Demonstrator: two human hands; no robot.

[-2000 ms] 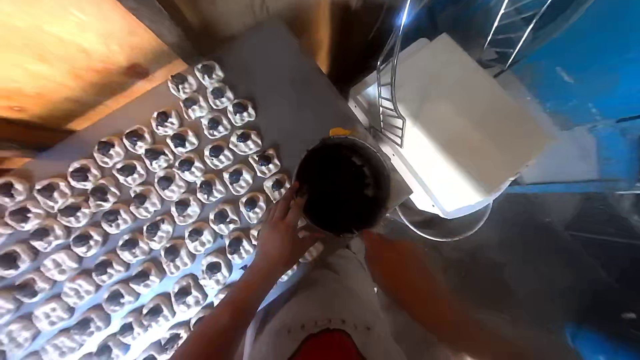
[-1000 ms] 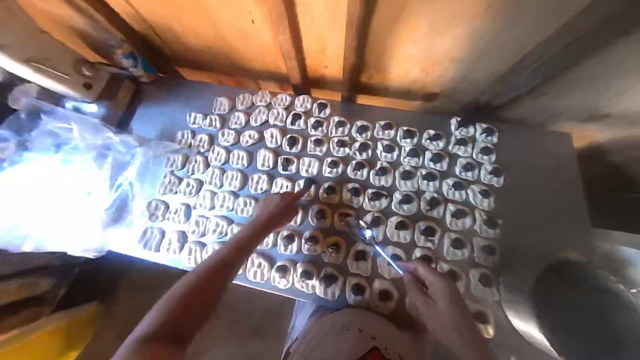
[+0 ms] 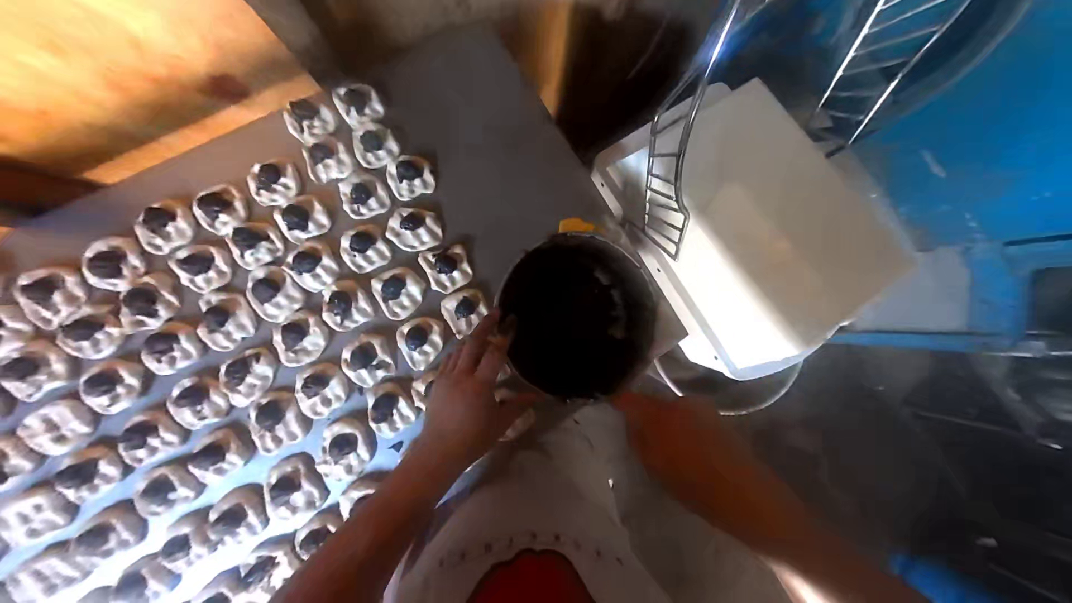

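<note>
A round bowl of dark filling sits at the near right corner of the metal table. My left hand is at the bowl's left rim, fingertips against it; whether it grips the rim is unclear. My right hand is blurred at the bowl's lower right edge, and what it holds cannot be made out. Left of the bowl, many pale dough pieces lie in rows, most with a dark dollop of filling in the middle. One piece without a dark dollop lies at the left.
A white plastic bin stands right of the table, with a wire rack over its left side. Part of a clear round container shows below the bin. A wooden wall borders the table at the upper left.
The view has swung from the dough rows to the bowl. Both hands have moved from over the dough, where my right hand held a spoon, to the bowl.
</note>
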